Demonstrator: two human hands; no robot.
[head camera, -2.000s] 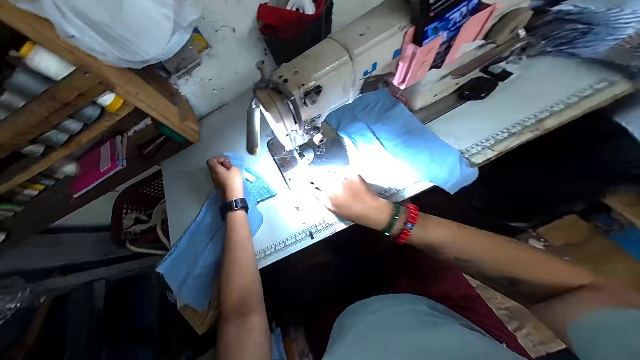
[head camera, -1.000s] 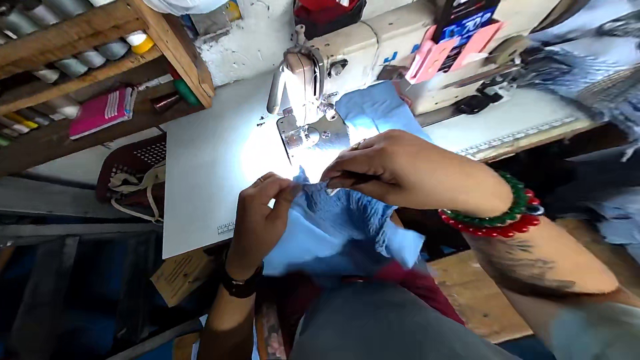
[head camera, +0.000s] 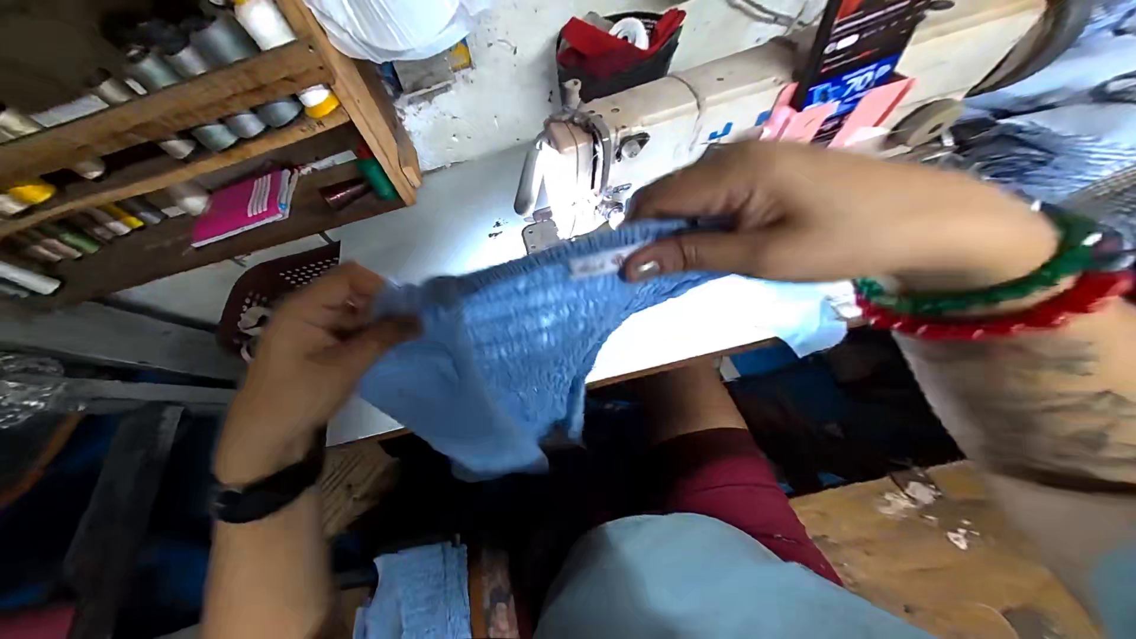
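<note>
A light blue gathered fabric piece hangs stretched between both hands, in front of the sewing machine. My left hand pinches its left end, a dark band on the wrist. My right hand grips the upper edge between thumb and fingers, beside a small white label that bears writing. Behind the cloth stands the sewing machine, its lamp lit by the needle area, which the cloth and right hand partly hide. Another light blue cloth lies on the machine table at the right, partly behind my right wrist.
A wooden shelf with thread spools and a pink notebook stands at the left. Below it is a dark perforated basket. A black container with red cloth sits behind the machine. Folded blue cloth lies low near the lap.
Both hands have moved apart from their close position near the needle area, and the gathered cloth is now raised and spread between them. Two seconds ago my left hand lay on cloth on the table.
</note>
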